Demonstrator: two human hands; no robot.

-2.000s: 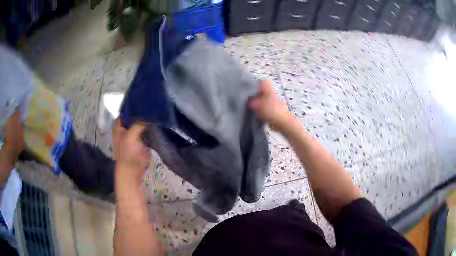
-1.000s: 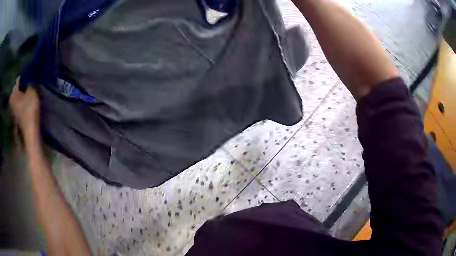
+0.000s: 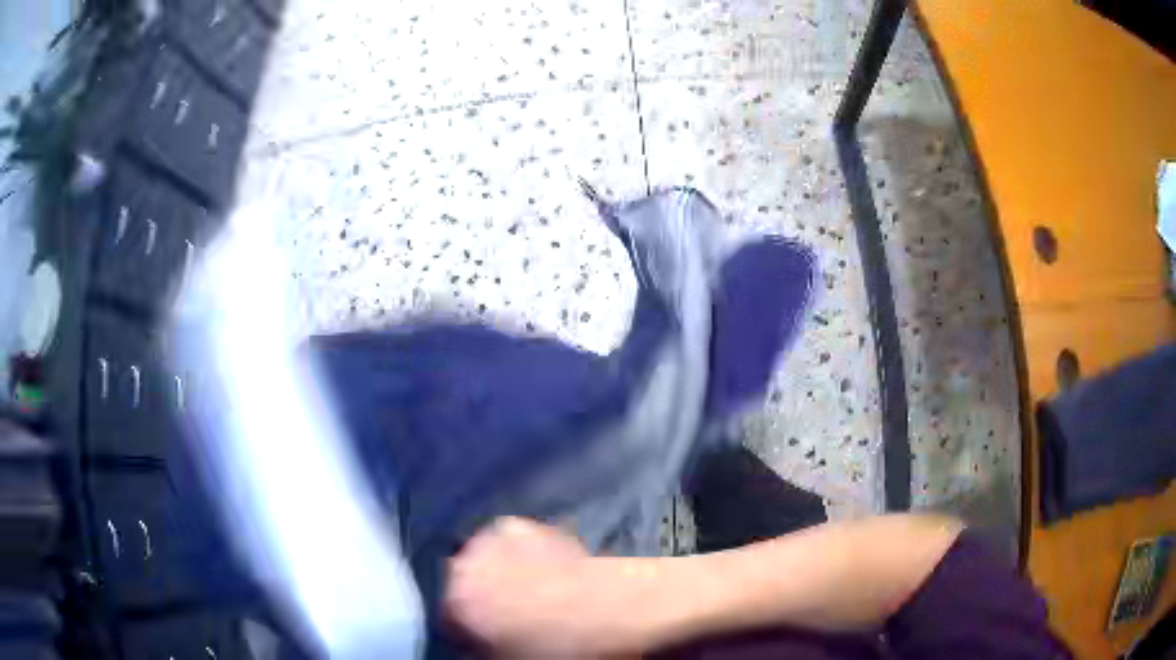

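A dark blue denim garment (image 3: 477, 393) with grey reverse hangs in the air over the speckled floor, bunched and blurred by motion. A grey strip of its reverse runs up its right side, with a blue flap at the far right. A long white strip (image 3: 284, 464), blurred, lies over the garment's left part; it looks like paper, but I cannot be sure. My right hand (image 3: 516, 587) is closed on the near edge of the garment, low in the middle. My left hand is not in view.
Dark cabinets (image 3: 142, 310) with pale handles line the left side, with a plant behind. An orange desk or panel (image 3: 980, 142) stands at the right, with a dark cloth (image 3: 1116, 432) at its edge. A black frame bar (image 3: 883, 348) runs beside it over the floor.
The view has turned, bringing the cabinets to the left. The garment, spread with its grey reverse showing, is now bunched with more blue showing. The white strip has appeared. My left hand has left the view.
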